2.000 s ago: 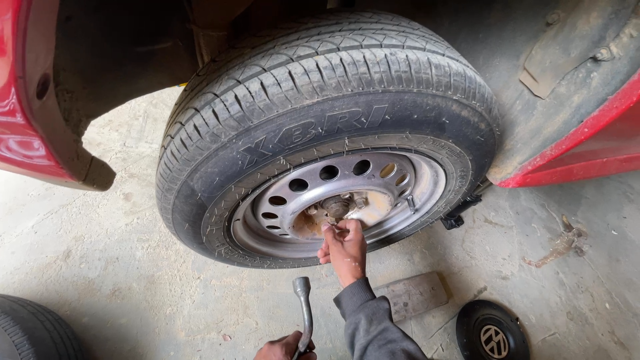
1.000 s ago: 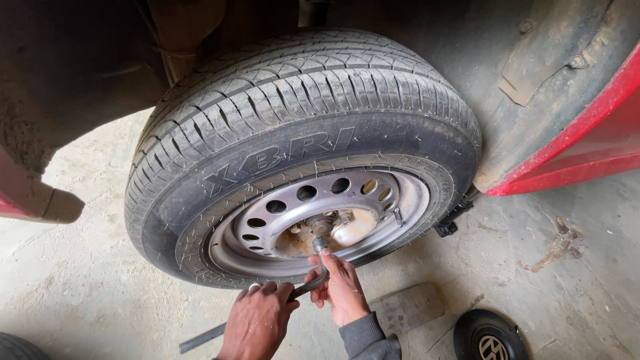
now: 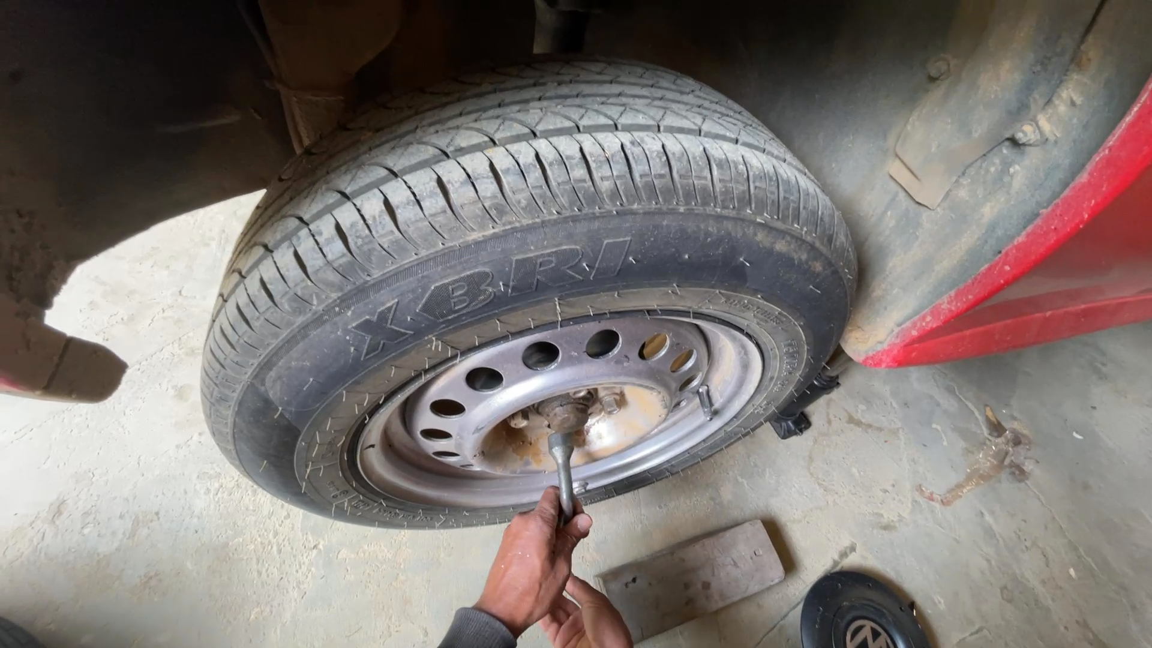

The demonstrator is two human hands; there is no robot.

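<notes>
My left hand (image 3: 531,558) grips the shank of an L-shaped lug wrench (image 3: 564,463), close below its socket end. That socket rests against the lower part of the wheel's recessed centre, just below the hub (image 3: 567,412); the fastener under it is hidden. Partly covered by the left hand, my right hand (image 3: 594,621) is just below it with bent fingers; whether it holds the wrench's other arm cannot be seen. The steel rim (image 3: 531,337) carries a black tyre (image 3: 558,243) under the wheel arch. A bolt head (image 3: 612,400) shows right of the hub.
A rectangular block (image 3: 702,571) lies on the concrete floor right of my hands, with a black Volkswagen wheel centre cap (image 3: 859,612) beyond it. Red bodywork (image 3: 1035,279) borders the wheel arch at right. A valve stem (image 3: 706,402) projects near the rim's right edge.
The wrench, first held low in my left hand away from the wheel, is now at the wheel's centre. My right hand has moved down from the hub area to below my left hand.
</notes>
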